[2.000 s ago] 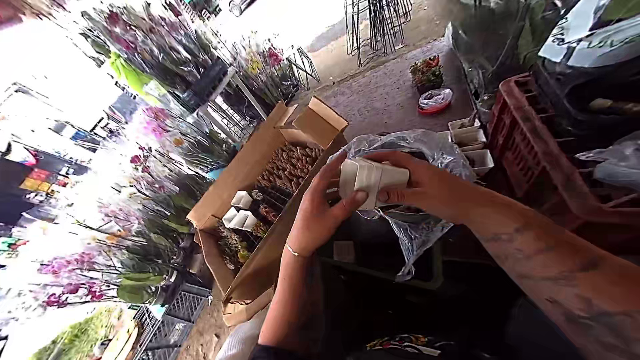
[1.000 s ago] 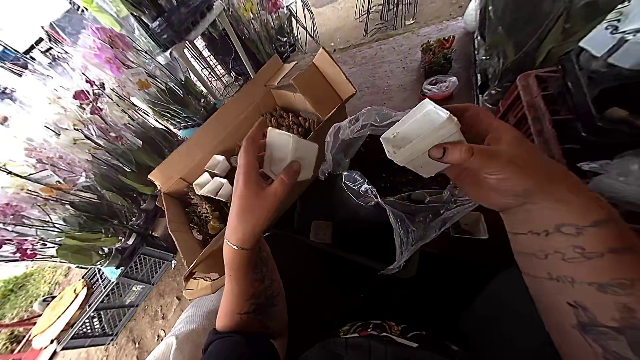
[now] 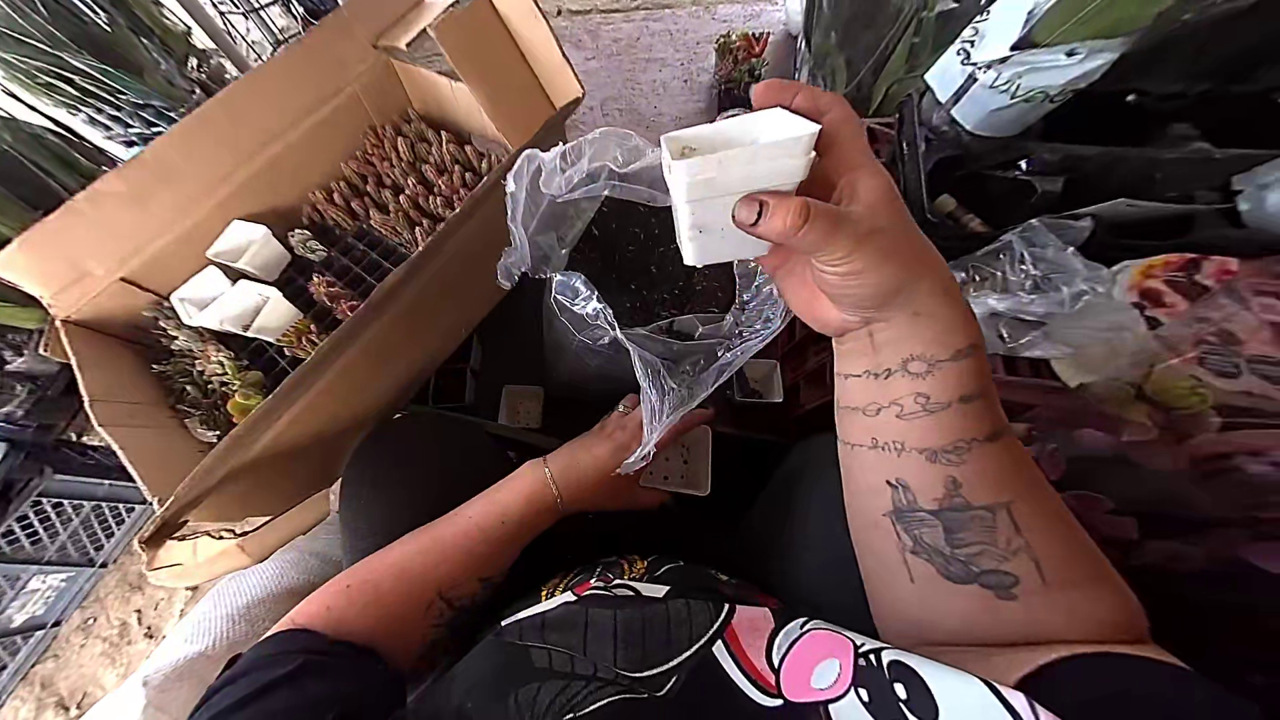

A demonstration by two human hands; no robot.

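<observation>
Raised at the upper right, my right hand (image 3: 840, 215) grips a nested stack of white square plastic pots (image 3: 740, 185). Lower down, my left hand (image 3: 610, 455) is at a pale pot with holes in its base (image 3: 680, 460), its fingers partly hidden behind a clear plastic bag's edge. That clear bag (image 3: 590, 165) lines a container of dark potting soil (image 3: 650, 260) between my hands. Two more small pots sit low beside the container, one at left (image 3: 521, 406) and one at right (image 3: 758, 381).
A long cardboard box (image 3: 400, 320) at the left holds reddish succulents (image 3: 400, 180) in a cell tray, with several white pots (image 3: 240, 300). Dark crates (image 3: 70, 540) stand lower left. Crumpled clear plastic (image 3: 1040, 280) lies at the right, and a potted plant (image 3: 740, 60) stands at the back.
My left hand has gone down from above the cardboard box to beside the soil bag, near my lap. My right hand still holds the white pots. The view has shifted closer to the box.
</observation>
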